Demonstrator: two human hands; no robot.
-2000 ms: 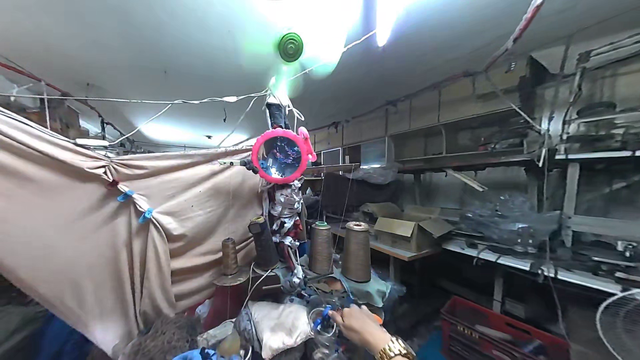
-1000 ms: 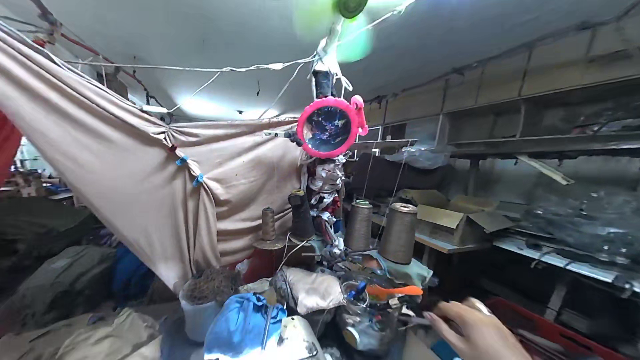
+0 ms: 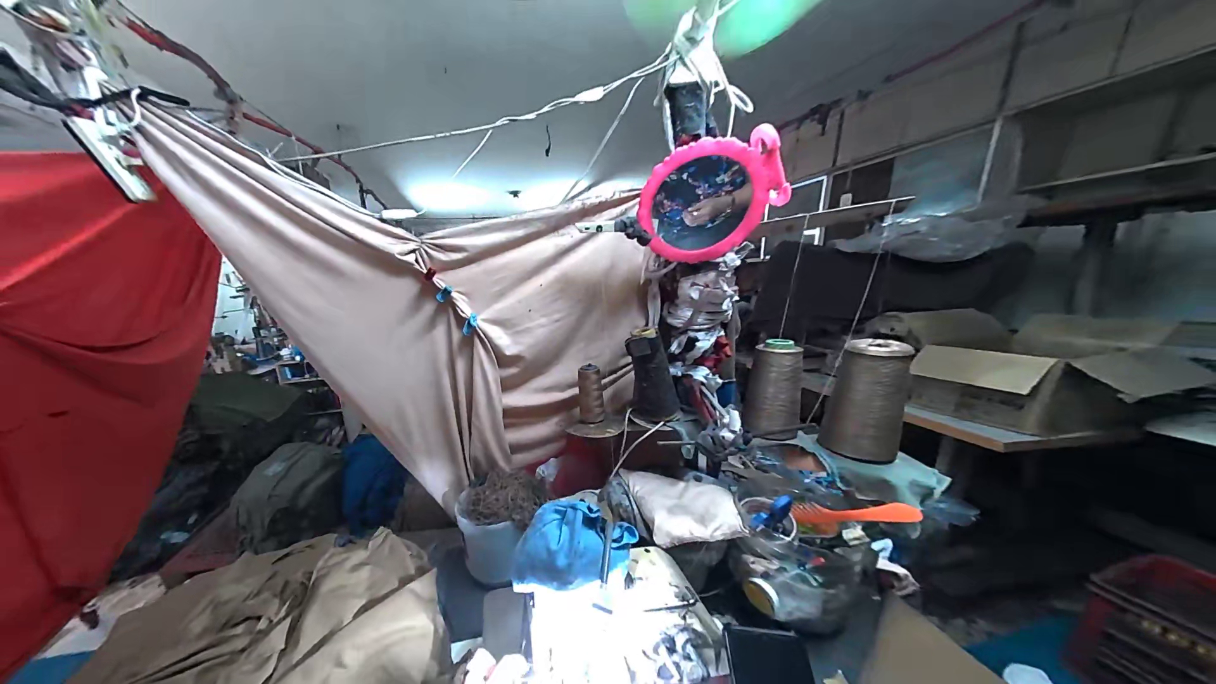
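Note:
Pale pink shapes [image 3: 494, 665] at the bottom edge may be fingertips of my left hand; glare hides what they touch. My right hand is not directly in view. A hand shows reflected in the pink-framed round mirror [image 3: 698, 233]. Beside the glare is a cream machine body [image 3: 670, 575], with a blue cloth [image 3: 565, 546] bunched behind it. Right of these are a clear plastic container [image 3: 807, 584] of small items and an orange plastic tool [image 3: 869, 514]. Large brown thread cones [image 3: 866, 404] stand behind. A dark flat object [image 3: 765, 655] lies at the bottom.
Tan fabric [image 3: 275, 608] is heaped at lower left. A beige cloth [image 3: 351, 285] and a red cloth [image 3: 85, 380] hang at left. A white bucket [image 3: 489, 546] holds fibrous material. An open cardboard box [image 3: 997, 385] and a red crate [image 3: 1149, 608] are at right.
My right hand, seen near the plastic container and then farther right in the earlier frames, has left the direct view. The view has swung left.

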